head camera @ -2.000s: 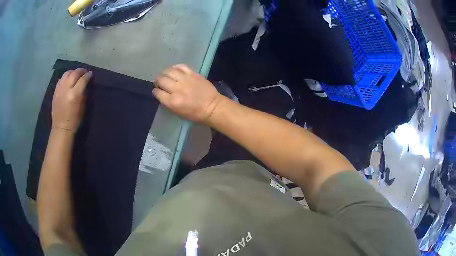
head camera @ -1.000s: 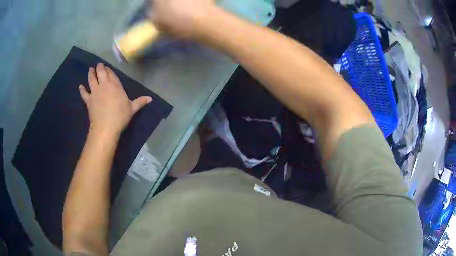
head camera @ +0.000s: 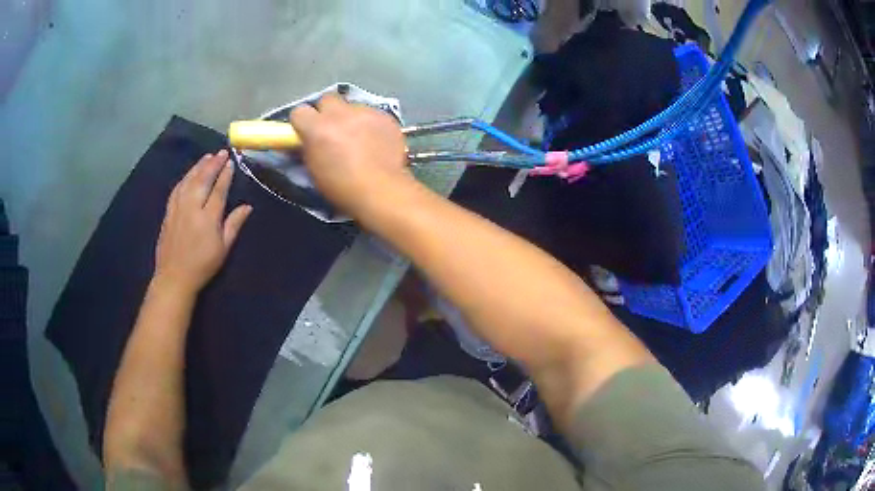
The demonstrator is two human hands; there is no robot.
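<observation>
A black garment piece lies flat on the pale green ironing table. My left hand rests on it near its far end, fingers slightly apart, fingertips close to the iron. My right hand is closed on the yellow handle of the steam iron. The iron's sole covers the far right end of the piece, so that edge is hidden. Two blue hoses run from the iron to the upper right, tied with a pink strip.
A bright blue lattice basket with dark cloth on and around it stands right of the table. A dark stack is at the left rim. Scissor-like blue handles show at the table's far corner. Pale scraps lie on the floor.
My right hand let go of the cloth edge, took hold of the iron and brought it onto the far end of the piece. My left hand moved right and now lies flat. The far edge is turned diagonally.
</observation>
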